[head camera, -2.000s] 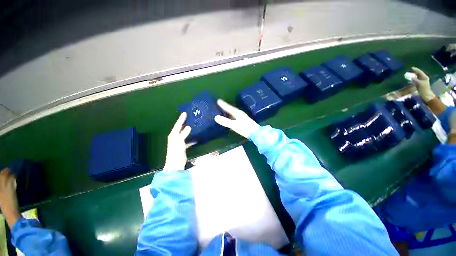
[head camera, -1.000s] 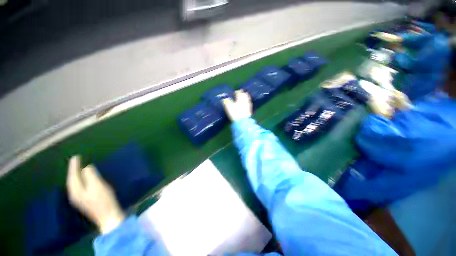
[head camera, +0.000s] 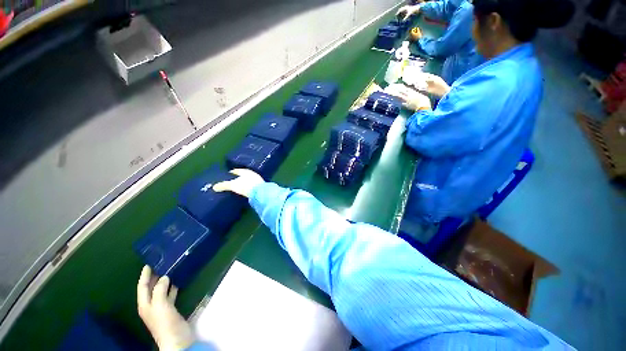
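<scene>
Dark navy gift boxes lie in a slanting row on the green conveyor belt (head camera: 103, 274). The nearest box (head camera: 173, 240) has pale line print on its top. My left hand (head camera: 161, 305), in a pale glove, is at its near edge with the fingers apart. My right hand (head camera: 240, 184) rests on the right side of the second box (head camera: 206, 199), fingers spread over its top edge. These two boxes lie against each other. Several more boxes (head camera: 274, 127) lie further up the belt. Part of another navy box (head camera: 93, 334) shows blurred at the bottom left.
A white sheet (head camera: 268, 315) lies on the near ledge. Glossy navy packs (head camera: 350, 147) stand beside a neighbour (head camera: 480, 116) in a blue smock with gloved hands. Another worker sits beyond. A metal box (head camera: 134, 49) and a pen (head camera: 177, 99) are on the grey side wall. An open carton (head camera: 497, 264) is at right.
The view has swung right along the line. My right hand has moved from further up the row onto the second box, and my left hand is now at the nearest box. Boxes now sit together.
</scene>
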